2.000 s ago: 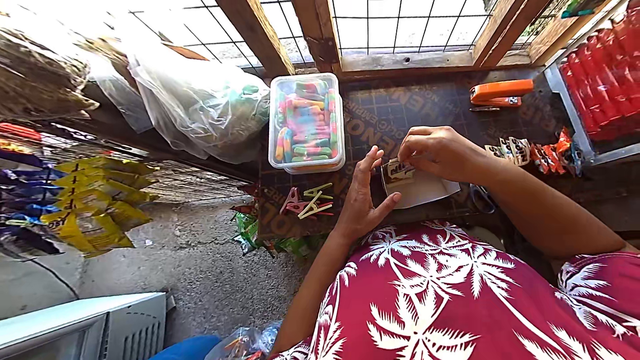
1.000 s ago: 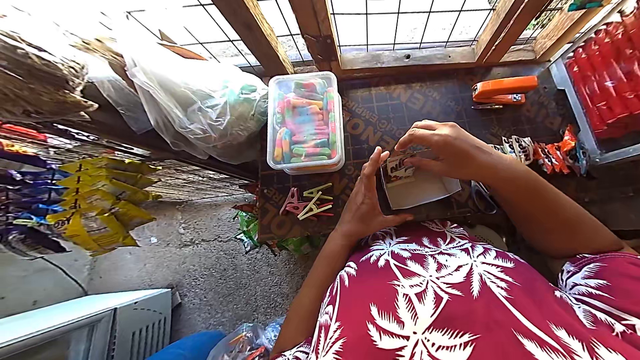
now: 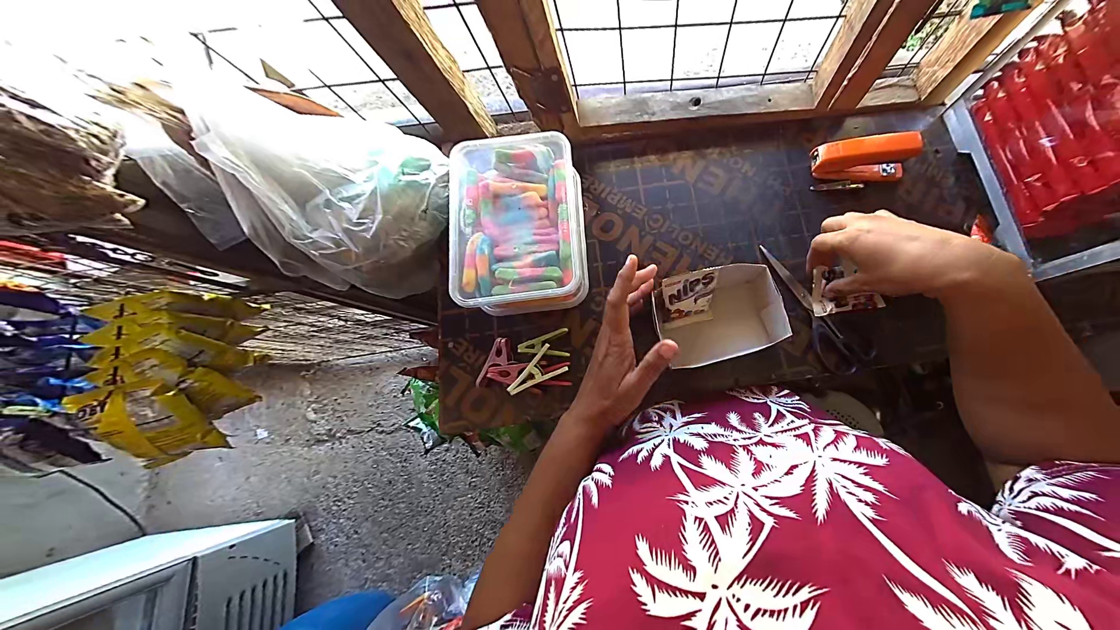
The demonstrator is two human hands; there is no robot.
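Observation:
My left hand (image 3: 623, 354) rests beside the left side of an open white cardboard box (image 3: 744, 324), fingers apart and holding nothing. Small printed packets (image 3: 689, 297) lie in the left part of that box. Right of the box, my right hand (image 3: 884, 254) has its fingertips on small printed packets (image 3: 853, 302) at the table; how many it grips is hidden. A pair of scissors (image 3: 801, 293) lies between the box and my right hand, blades pointing up and left.
A lidded plastic tub (image 3: 518, 223) of colourful candies stands left of the box. Clothespins (image 3: 529, 363) lie below it. An orange stapler (image 3: 862, 157) sits at the back right, near a clear container (image 3: 1006, 210) of red packets. Yellow snack packs (image 3: 157, 376) hang at the left.
My right hand has moved right, from over the white box to the packets beyond the scissors. My left hand stays beside the box.

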